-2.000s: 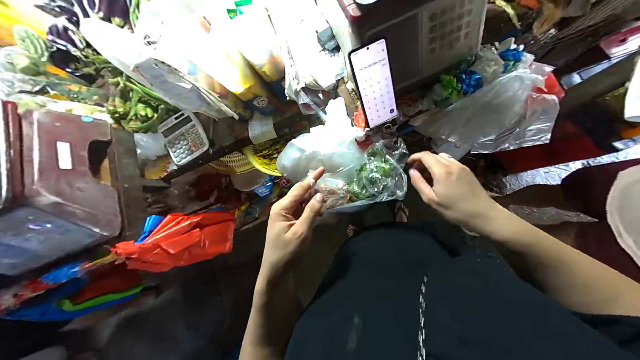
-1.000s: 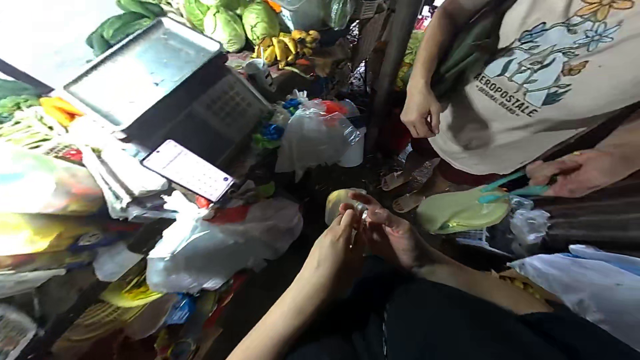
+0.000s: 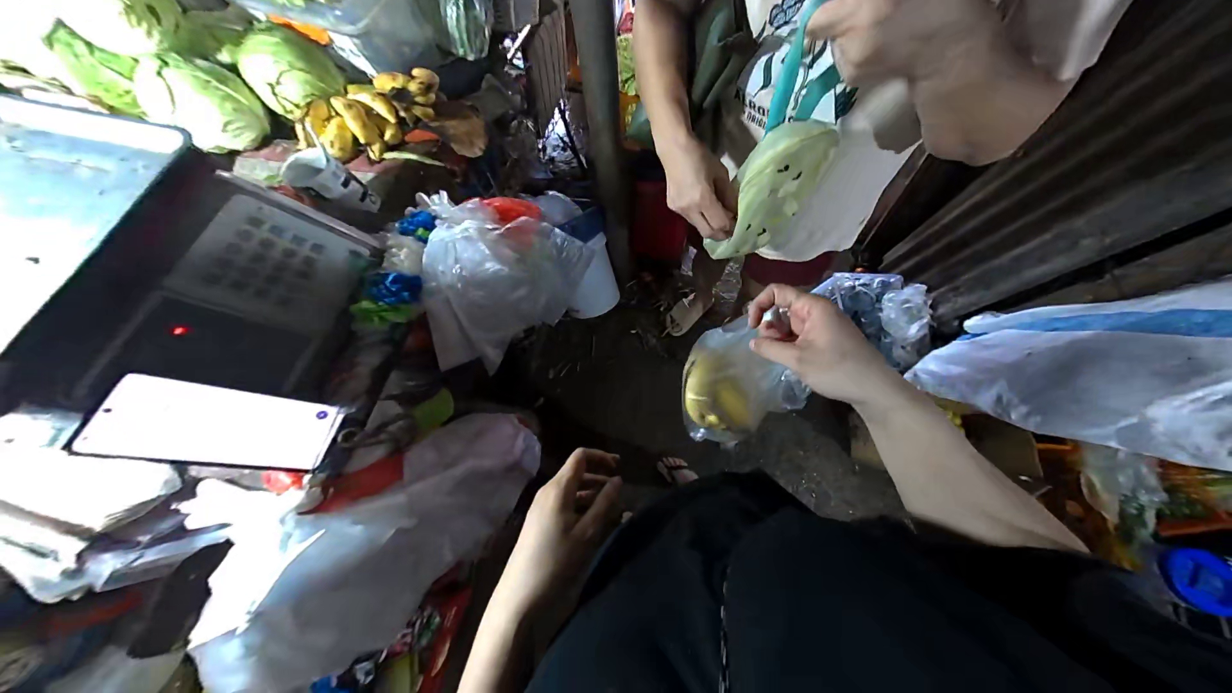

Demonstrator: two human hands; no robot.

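Note:
My right hand (image 3: pixel 818 339) grips the gathered top of a clear plastic bag (image 3: pixel 765 385), which hangs over the dark floor with a yellow item (image 3: pixel 714 393) inside; what the item is I cannot tell. Low in the middle, my left hand (image 3: pixel 579 510) holds nothing, its fingers loosely curled and apart. Across from me stands a person (image 3: pixel 698 173) who holds a pale green, leaf-shaped bag (image 3: pixel 784 183) by a teal strap and by its lower end.
Left are a weighing scale (image 3: pixel 183 289), a lit phone (image 3: pixel 207 422), cabbages (image 3: pixel 202 96) and bananas (image 3: pixel 371 114). Plastic bags (image 3: pixel 505 260) hang beside a pole (image 3: pixel 599 115). White-and-blue plastic sheeting (image 3: pixel 1097 371) lies right, and a white sack (image 3: pixel 385 539) lies lower left.
The view has swung far to the right. My hands were together at the bag a second ago and are now apart, the bag in my right. The other person's pale green bag has been raised.

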